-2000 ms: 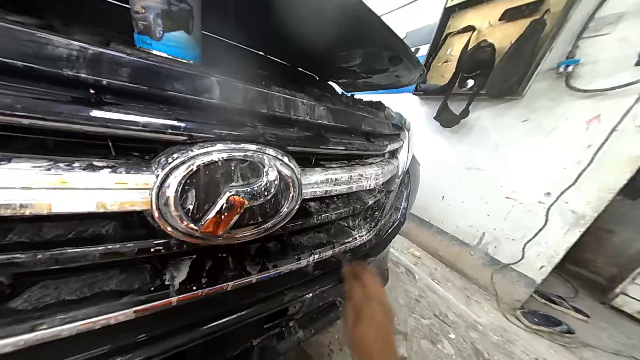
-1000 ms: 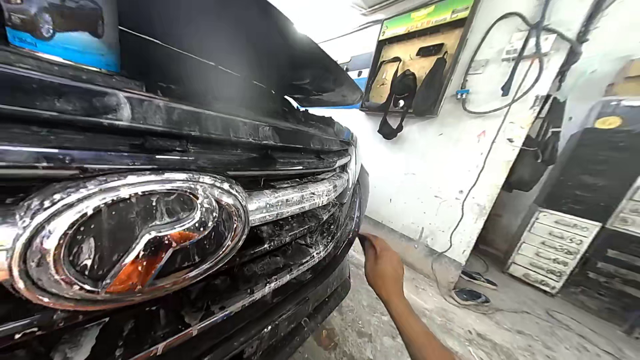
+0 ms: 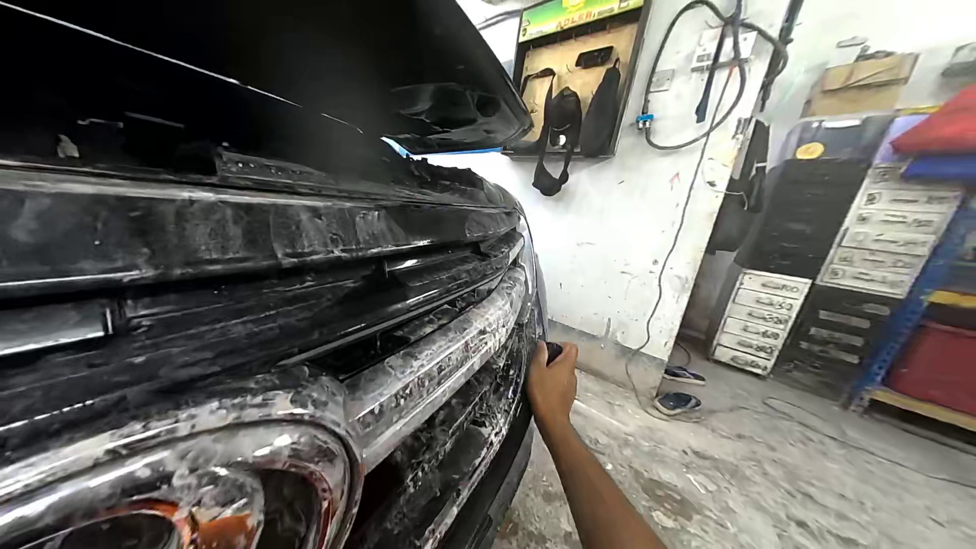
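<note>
The black front grille point(image 3: 252, 305) of a car fills the left half, with pale, streaky residue over its surface. A chrome emblem point(image 3: 313, 457) sits at the lower left, and a chrome strip point(image 3: 442, 358) runs from it to the car's corner. My right hand point(image 3: 554, 374) is at that front corner, fingers curled around a small black object point(image 3: 553, 351) whose kind I cannot tell. Whether the object touches the bodywork is unclear. Above the grille, the hood point(image 3: 457, 107) stands raised. My left hand is out of view.
A wall board point(image 3: 579, 84) holds black bags. A coiled hose point(image 3: 648, 122) and a cable hang on the white wall. Sandals point(image 3: 677, 402) and a cord point(image 3: 862, 450) lie on the floor. Drawer units point(image 3: 762, 320) and a blue metal shelf point(image 3: 907, 313) stand at the right.
The view has come closer to the grille and turned right. My right hand, low in front of the bumper two seconds ago, is now at the car's front corner.
</note>
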